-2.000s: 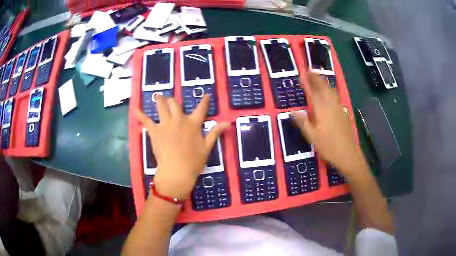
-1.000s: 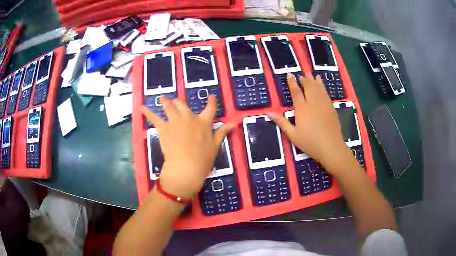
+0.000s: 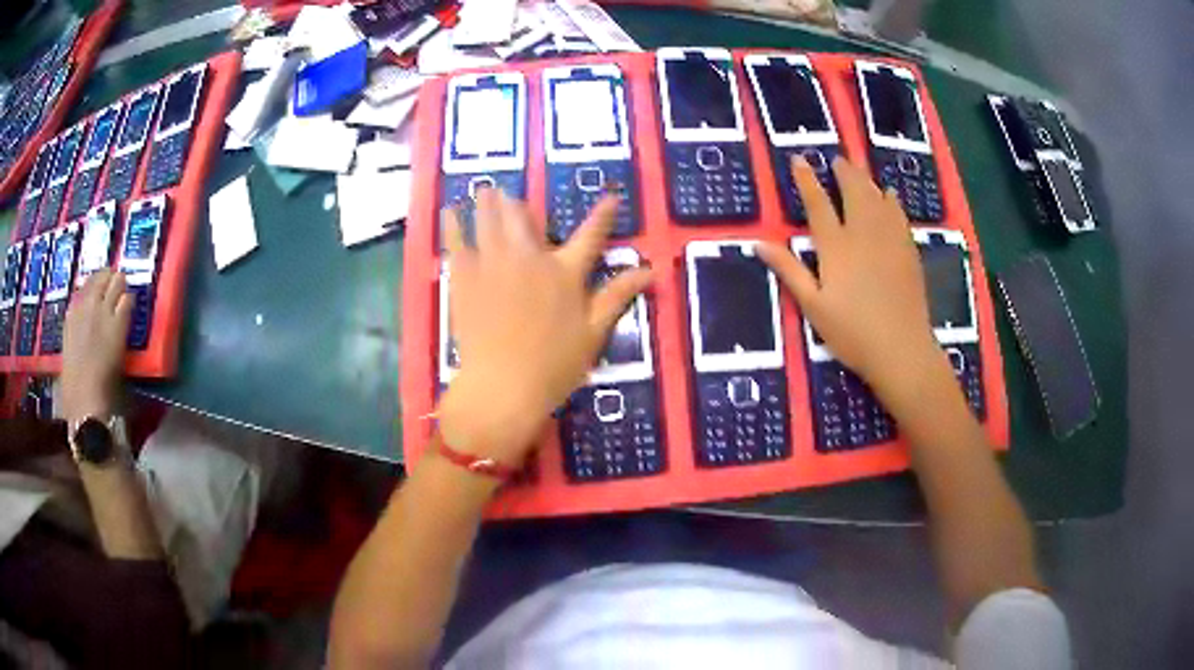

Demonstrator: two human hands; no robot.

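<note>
A red phone tray [image 3: 670, 262] holds keypad phones in two rows. My left hand [image 3: 515, 314] is spread over the left part, fingertips on the keypads of the two upper-left phones, and partly hides the lower-left phones. Those two upper phones have white lit screens [image 3: 585, 113]. My right hand [image 3: 858, 268] is spread, two fingertips on the keypad of the fourth upper phone [image 3: 792, 98], and partly covers lower-right phones. The third upper phone [image 3: 701, 98] and the middle lower phone [image 3: 735, 308] have dark screens. Neither hand holds anything.
White batteries [image 3: 312, 143] with a blue battery [image 3: 330, 79] lie in a pile beyond the tray's left corner. Another tray [image 3: 166, 340] of phones is at left, with another person's hand [image 3: 94, 327] over it. Spare phones [image 3: 1044, 155] and a dark slab [image 3: 1048, 343] lie right.
The two upper-left phone screens have turned from dark to white. The view has shifted, so the tray sits higher and further right. Another person's hand has appeared over the left tray.
</note>
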